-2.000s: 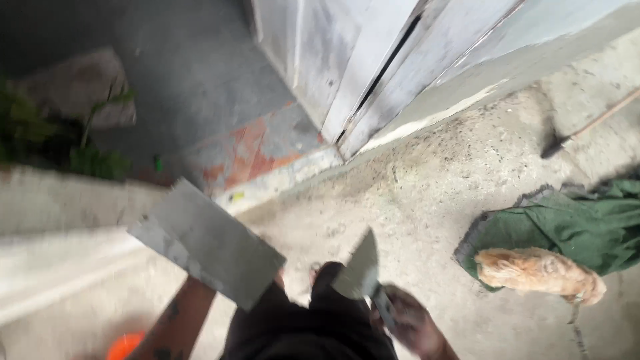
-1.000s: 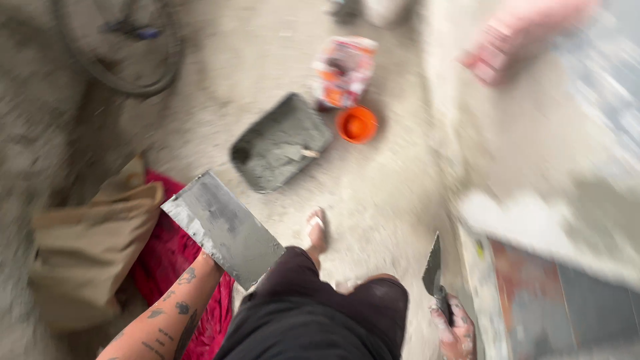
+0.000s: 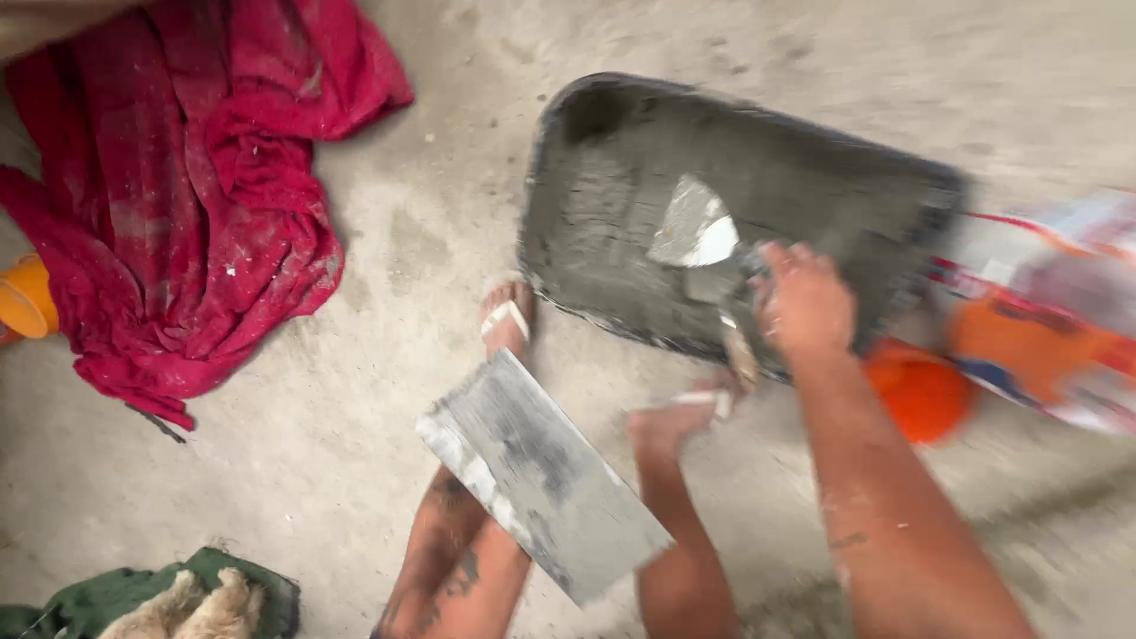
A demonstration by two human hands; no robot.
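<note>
My right hand (image 3: 803,297) grips the handle of a pointed trowel (image 3: 694,226), its wet, shiny blade over grey mortar inside a black plastic tub (image 3: 923,160). A rectangular metal finishing trowel (image 3: 541,470), smeared with grey and white residue, is held flat and slanted above my legs. My left hand is hidden beneath this plate. Another tool with a wooden handle (image 3: 738,351) leans over the tub's near rim, close below my right hand.
Right of the tub are an orange bucket (image 3: 919,390) and a printed bag (image 3: 1047,311). A red cloth (image 3: 257,195) and a yellow container (image 3: 27,297) lie left. A light-furred animal (image 3: 200,612) rests on green cloth (image 3: 115,581) at lower left. My sandalled feet stand near the tub.
My right hand has moved with the pointed trowel from beside my legs to over the mortar tub. The finishing trowel remains held on the left. The view has swung strongly.
</note>
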